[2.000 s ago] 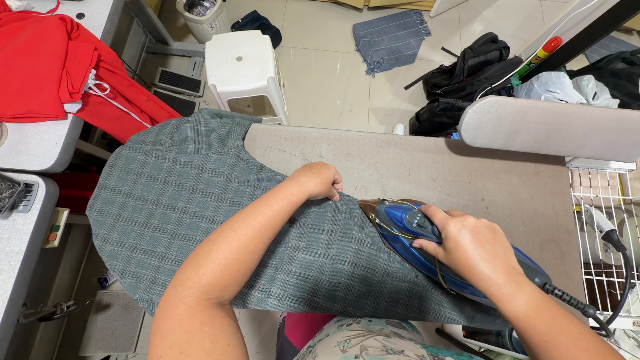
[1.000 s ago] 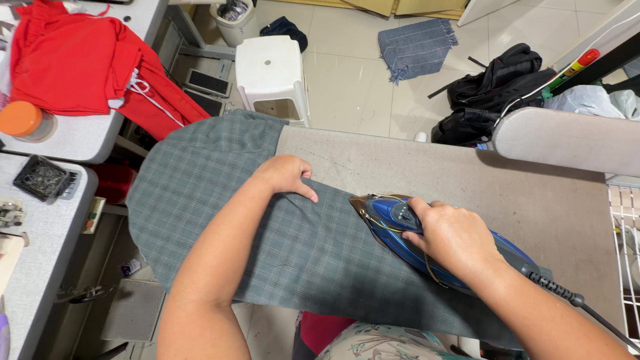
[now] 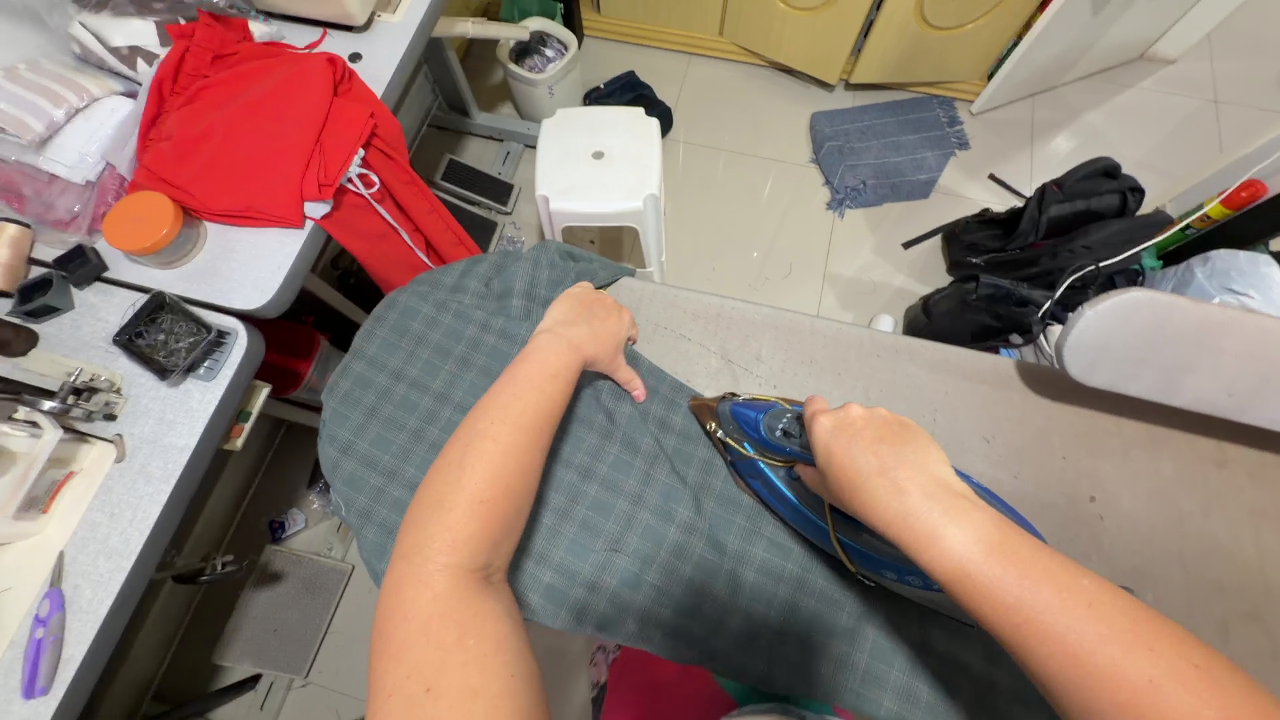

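Observation:
Grey-green plaid fabric [image 3: 620, 520] lies over the ironing board [image 3: 780, 345], its far left part covering the rounded end. My right hand [image 3: 870, 460] is closed around the handle of a blue steam iron [image 3: 770, 430], whose tip points left and rests at the fabric's upper edge. To the left of that tip, my left hand [image 3: 590, 335] lies on the fabric near the same edge, thumb spread toward the iron. Whether its fingers pinch the cloth is hard to see. The iron's rear is partly hidden behind my right wrist.
A padded sleeve board [image 3: 1180, 350] juts in at right. Red trousers [image 3: 260, 130] hang off a sewing table at left, near an orange-lidded jar [image 3: 150, 228] and a pin box [image 3: 165, 335]. Beyond the board stand a white plastic stool [image 3: 600, 170] and black backpacks [image 3: 1040, 250].
My left hand, closer to a fist two seconds ago, now has its thumb spread over the fabric. My right hand has stayed on the iron. The view has shifted left.

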